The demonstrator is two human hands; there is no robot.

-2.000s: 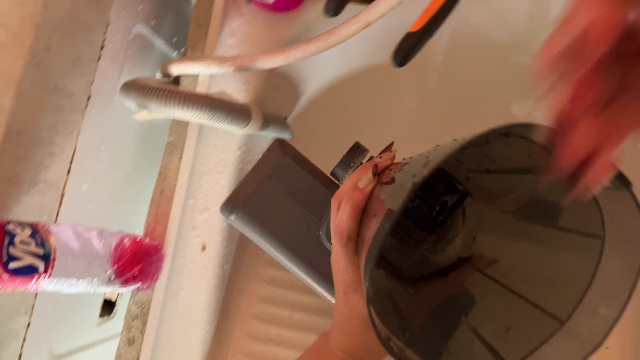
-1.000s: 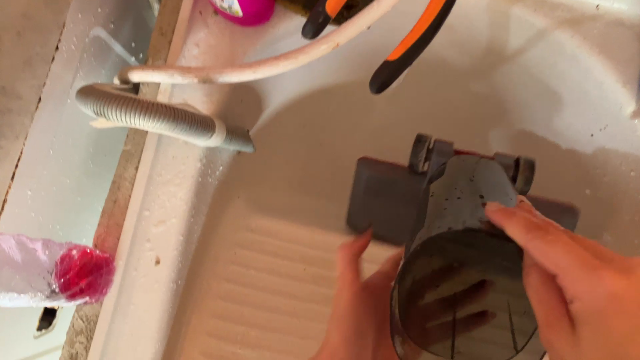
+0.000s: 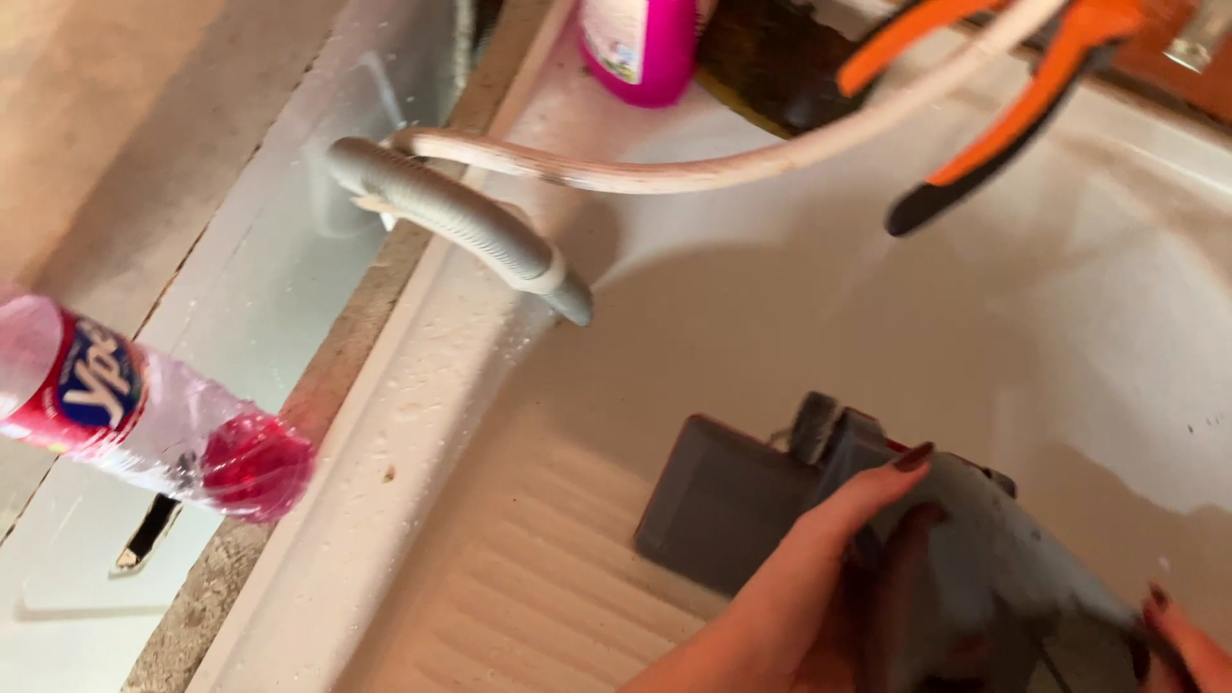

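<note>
A smoky translucent plastic container (image 3: 1001, 577), which looks like a vacuum cleaner's dust bin, is at the lower right over the sink. My left hand (image 3: 818, 568) holds it from its left side, with the thumb over its upper edge. At the lower right edge of the view, my right hand (image 3: 1189, 640) grips its other side, mostly out of view. Just beyond the container lies a grey floor-brush head (image 3: 727, 505) with small dark wheels. Whether the two are joined cannot be told.
A grey corrugated hose (image 3: 452, 217) and a pale hose (image 3: 664, 178) cross the sink rim (image 3: 385, 452). Orange-handled pliers (image 3: 1011, 125) stand upper right. A pink bottle (image 3: 640, 48) is at the top, and a clear bottle with red liquid (image 3: 144, 404) at the left.
My right hand has moved from the container's top to its right side. My left hand's thumb now lies over the container's upper edge. The container looks more tilted than a second ago.
</note>
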